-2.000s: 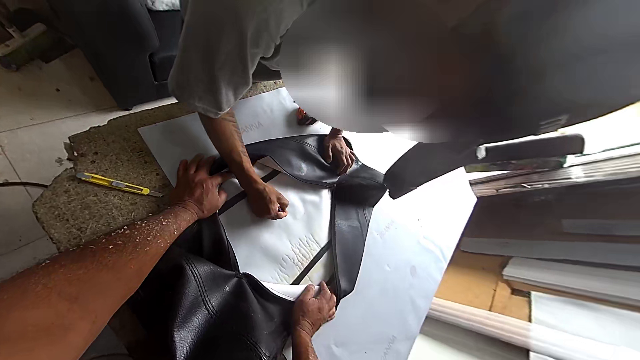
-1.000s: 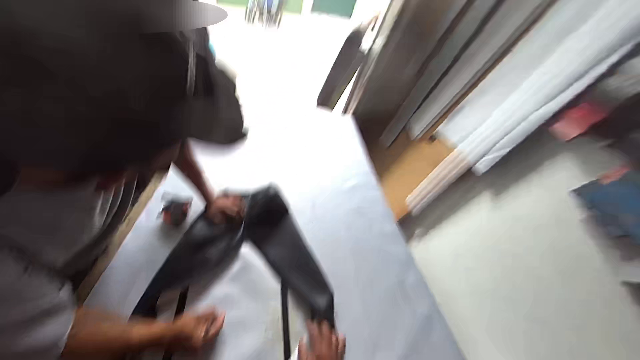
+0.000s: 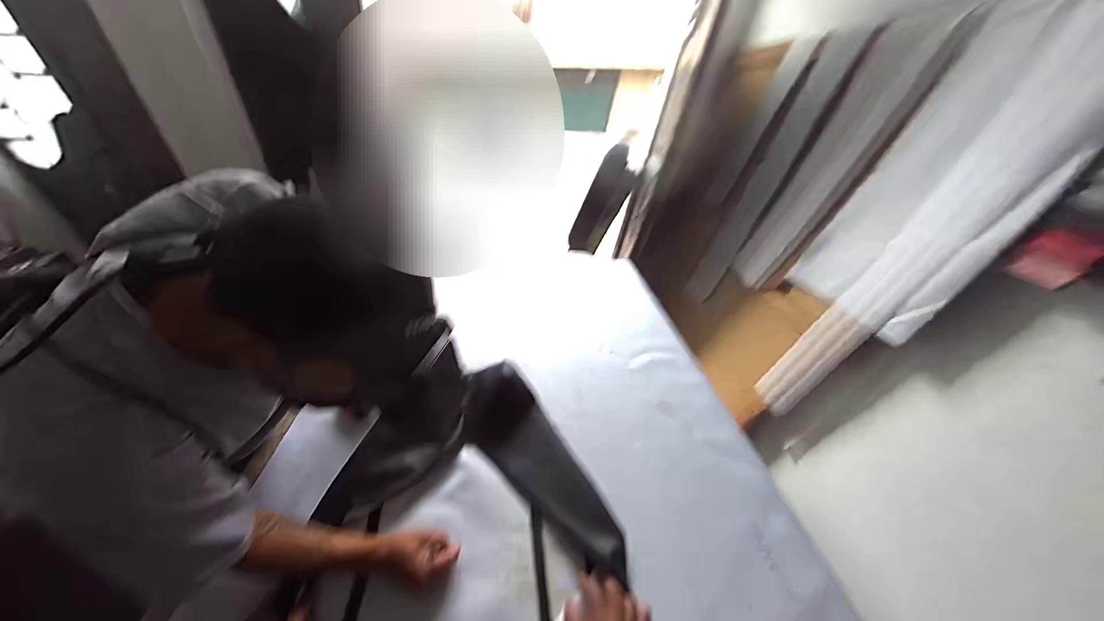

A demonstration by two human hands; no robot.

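Note:
Black leather-like material (image 3: 552,483) lies folded in an angled band around a white piece (image 3: 483,526) with dark strips across it. My right hand (image 3: 606,599) is at the bottom edge, its fingers on the lower end of the black band; the rest is cut off. A small blurred bit of skin low at the left, below the co-worker's forearm, seems to be my left hand (image 3: 298,613); its fingers cannot be made out. The co-worker's closed hand (image 3: 420,555) is above the white piece, and whether it holds something is unclear.
A co-worker in a grey shirt (image 3: 112,448) leans over the left side of the pale sheet-covered table (image 3: 690,466), hiding part of the material. Long pale rolls or panels (image 3: 914,207) lean at the right above a tan board (image 3: 759,345). A bright opening is beyond.
The view has swung up and to the right, so my left hand, earlier plain on the black material, is now almost out of frame. The co-worker's head and torso show more on the left.

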